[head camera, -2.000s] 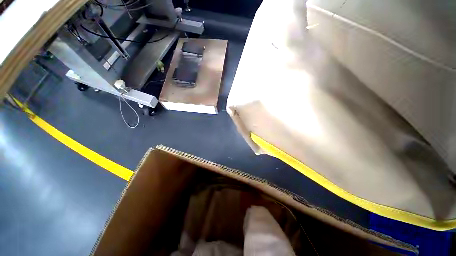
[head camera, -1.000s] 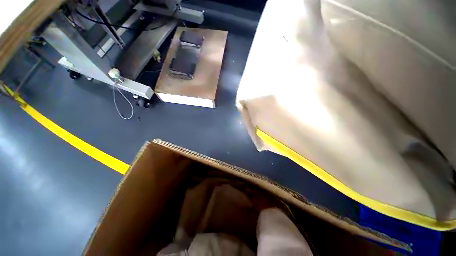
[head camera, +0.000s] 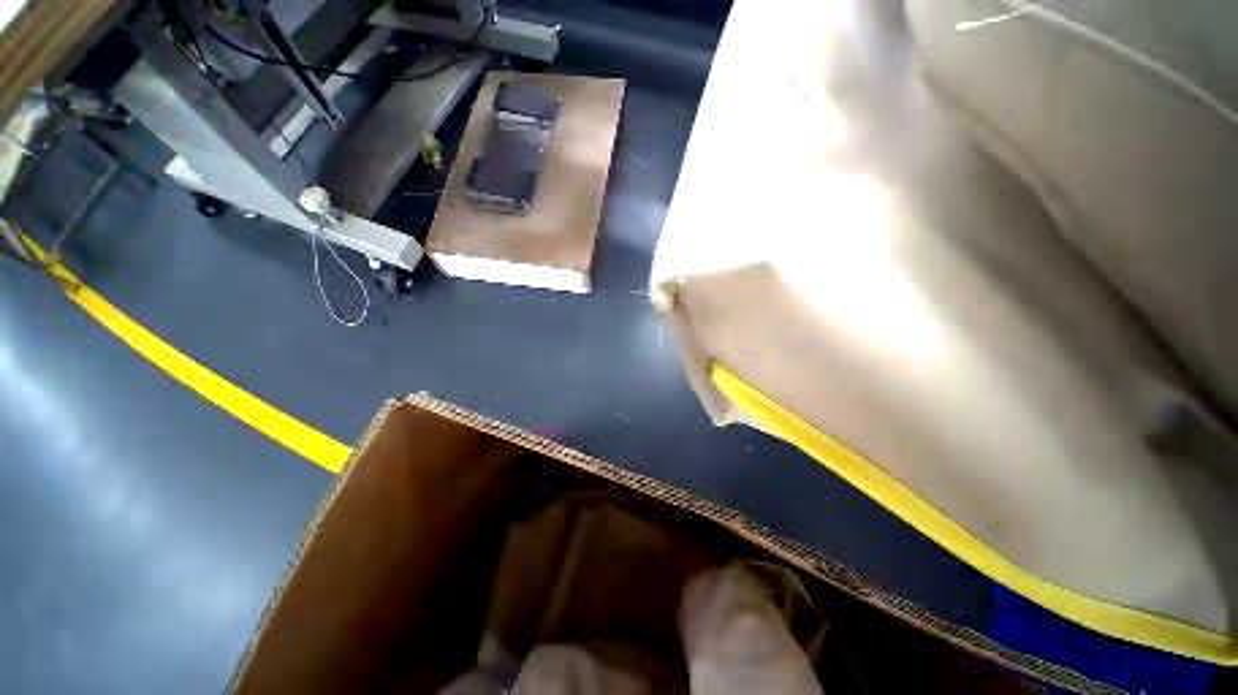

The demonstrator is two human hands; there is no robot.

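An open cardboard carton [head camera: 306,584] stands at the bottom. Folded beige pieces [head camera: 570,557] lie in its dark inside. My right hand [head camera: 744,627] reaches down into the carton against these pieces; its fingertips are hard to make out. My left hand [head camera: 577,673] is low in the carton, mostly cut off by the bottom edge. What either hand grips is hidden. A large beige bag body [head camera: 842,272] with yellow edge binding [head camera: 869,478] hangs at the right, apart from my hands.
A blue plastic crate [head camera: 1086,652] is partly under the bag at lower right. A grey machine stand [head camera: 231,149] on castors and a flat brown board [head camera: 577,163] with dark pads are on the floor ahead. A yellow floor line [head camera: 204,387] runs at left. A wooden table edge shows at upper left.
My right hand moved a little within the carton, now beside a raised fold of beige material. The hanging bag sits slightly further right in view. The view has shifted a little.
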